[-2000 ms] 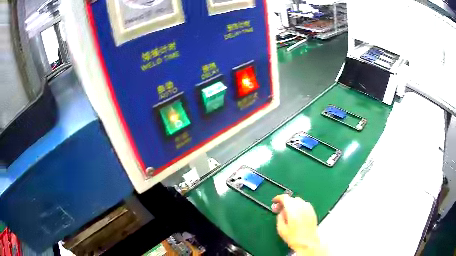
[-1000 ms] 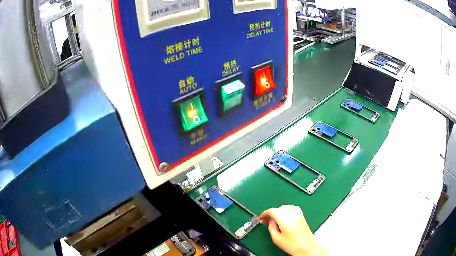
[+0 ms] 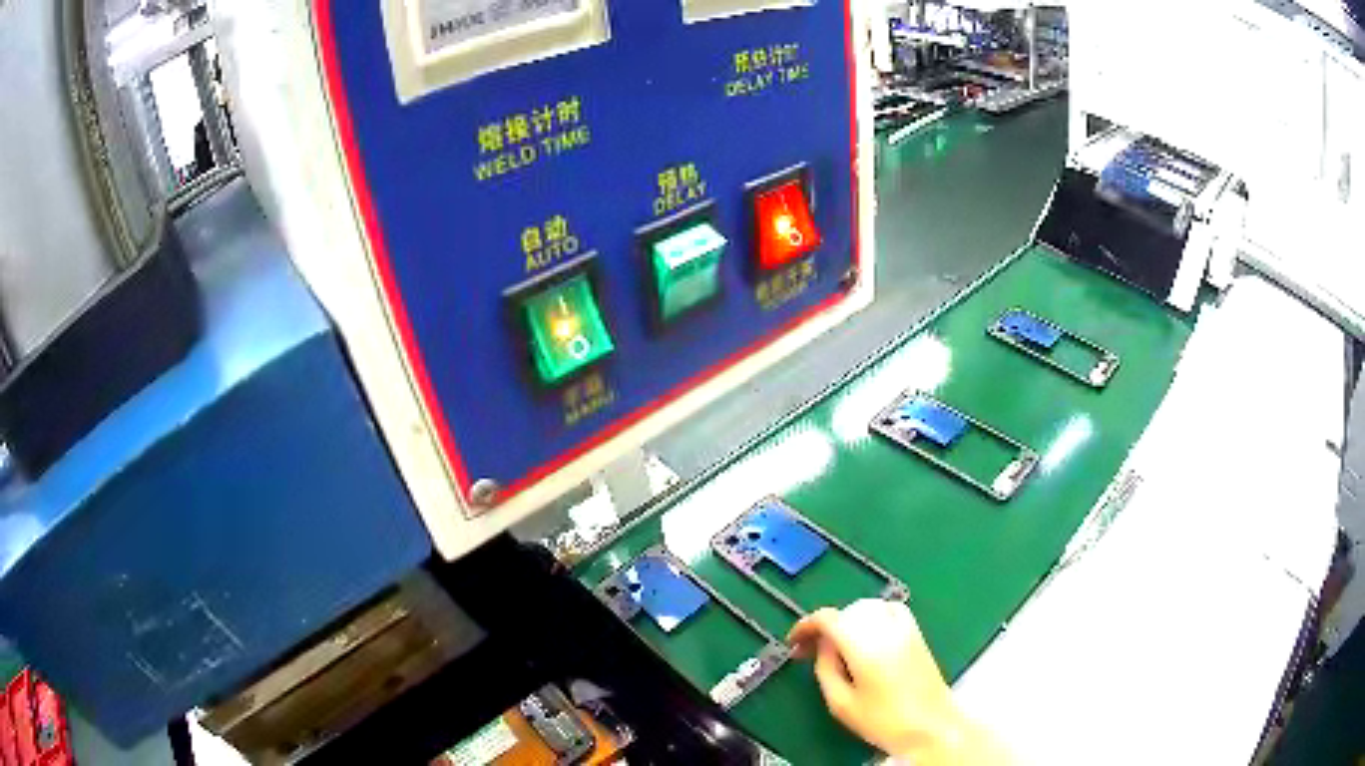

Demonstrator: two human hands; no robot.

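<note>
My right hand reaches in from the bottom right, over the green belt. Its thumb and fingertips are closed at the near right end of the nearest phone middle frame, which lies on the belt beside the machine. This frame has a blue patch at its far left end. A second frame with a blue patch lies close beside it, its right end partly behind my hand. My left hand is not in view.
Two more frames lie farther up the belt. The control panel hangs over the left, beside the blue press housing. An orange-brown fixture holds a dark part below. A white bench edge runs along the right.
The frames farther up the belt have moved down towards my hand, and the second one is now close to the nearest frame. The nearest frame has stayed nearly in place at my fingertips.
</note>
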